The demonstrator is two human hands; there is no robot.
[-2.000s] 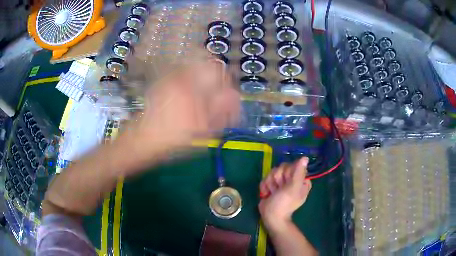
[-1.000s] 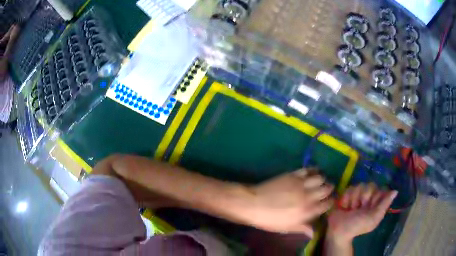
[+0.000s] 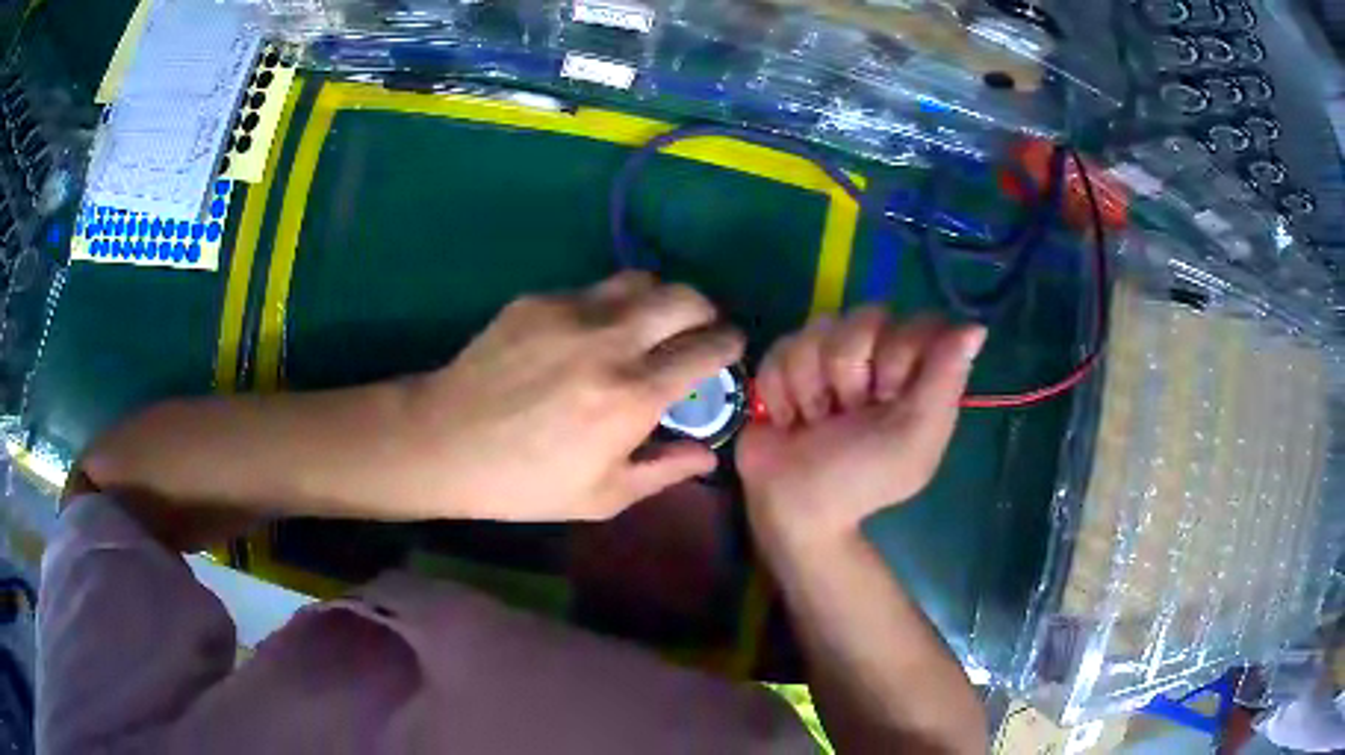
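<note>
My left hand point(image 3: 590, 391) holds a round component point(image 3: 705, 407) with a black rim, a silver-white ring and a small green dot, low over the green mat. The contact disc is hidden, under the component or my hand; its blue-black lead point(image 3: 623, 207) runs up from there. My right hand point(image 3: 856, 413) is closed in a fist around the red test probe point(image 3: 758, 400), whose tip end is at the component's right edge. Whether it touches is unclear. The red test lead point(image 3: 1025, 395) leaves the fist to the right. A reddish-brown pad point(image 3: 649, 568) lies below my left hand.
Yellow tape point(image 3: 590, 121) borders the work area. Blue-dot sticker sheets point(image 3: 148, 233) and paper point(image 3: 185, 111) lie at the upper left. A tan blister tray point(image 3: 1210, 487) stands at right. Dark wires coil near a red lump point(image 3: 1084, 180) behind. Clear trays fill the back.
The camera view has swung back from the left. My left hand, a blur over the trays two seconds ago, is now at the disc's place with a component. My right hand still holds the probe.
</note>
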